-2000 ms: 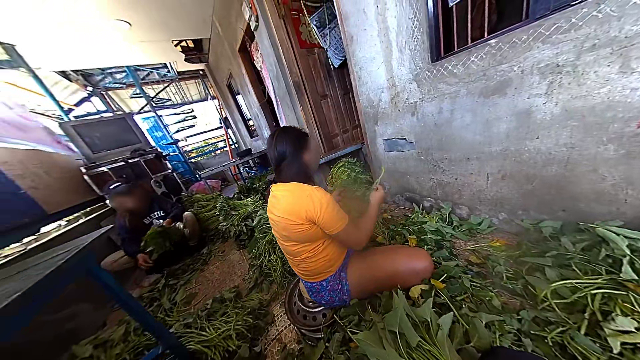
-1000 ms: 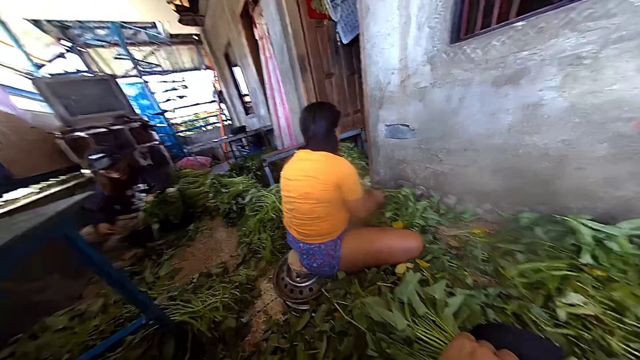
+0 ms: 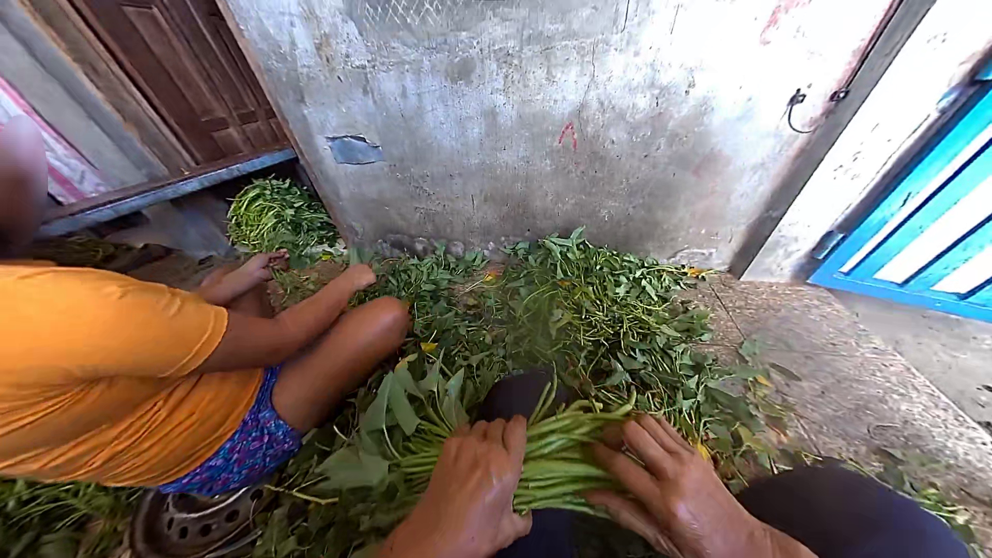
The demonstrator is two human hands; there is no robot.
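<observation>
A bundle of leafy green stems [image 3: 554, 457] lies across my lap, between my dark-clothed knees. My left hand [image 3: 484, 480] is wrapped around the bundle near its leafy side, knuckles up. My right hand [image 3: 674, 484] rests at the cut-stem end, its fingers curled over the stem ends and its thumb hidden. The leaves [image 3: 395, 411] of the bundle fan out to the left, past my left hand. Loose greens lie on the ground just beyond my knees.
A person in an orange shirt [image 3: 108, 364] sits close at my left. A pile of greens [image 3: 573, 302] lies along the concrete wall [image 3: 496, 139]. Another heap [image 3: 279, 217] is by the wooden door [image 3: 178, 70]. A blue gate [image 3: 930, 232] stands at right.
The view has swung far to the right and down. Both my hands are now in sight on a bundle of stems; a second ago only part of one hand showed at the bottom edge.
</observation>
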